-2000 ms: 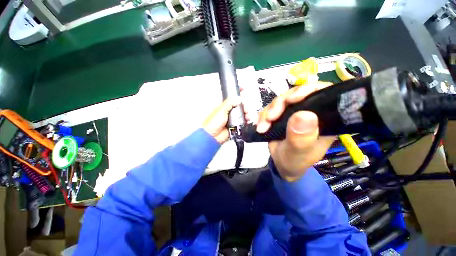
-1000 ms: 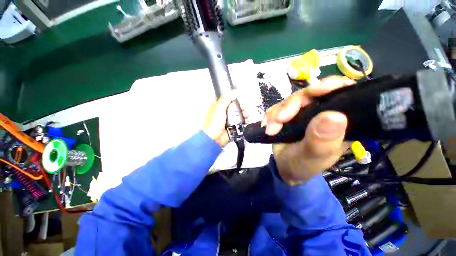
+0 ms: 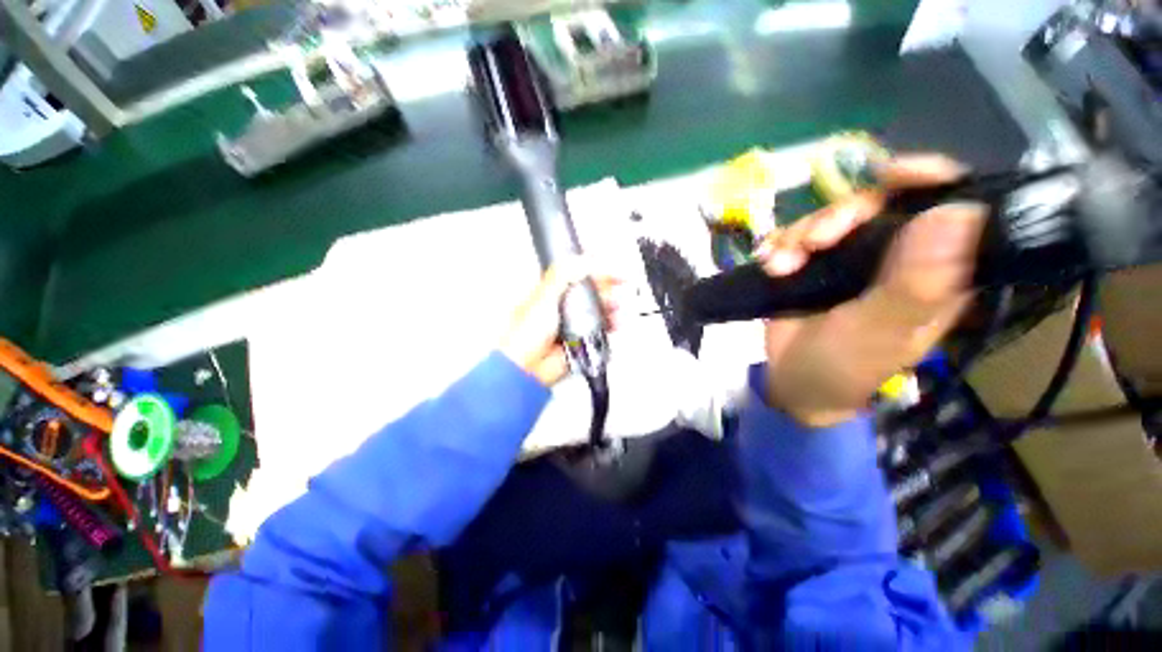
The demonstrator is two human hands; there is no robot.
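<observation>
The hot-air brush point(image 3: 545, 204) lies with its bristled barrel pointing away over the green belt and its grey handle over the white cloth point(image 3: 382, 331). My left hand point(image 3: 543, 326) is closed around the lower handle; a black cord hangs from its near end. My right hand point(image 3: 879, 293) grips a thick black electric screwdriver point(image 3: 816, 274). Its tip end is over the heap of small black screws point(image 3: 670, 290), apart from the brush. Whether a screw is on the tip cannot be told. The view is blurred.
A green-rimmed solder spool point(image 3: 143, 436) and orange-rimmed multimeter point(image 3: 49, 433) are at left. Yellow mallet head point(image 3: 742, 189) and tape roll point(image 3: 849, 166) are behind my right hand. A blue crate point(image 3: 1007, 535) of brushes is lower right. Pale fixtures point(image 3: 306, 115) stand on the belt.
The screwdriver tip has moved away from the brush handle's end, to the right over the screws. My right hand moved right with it. The brush still rests in my left hand, tilted slightly differently.
</observation>
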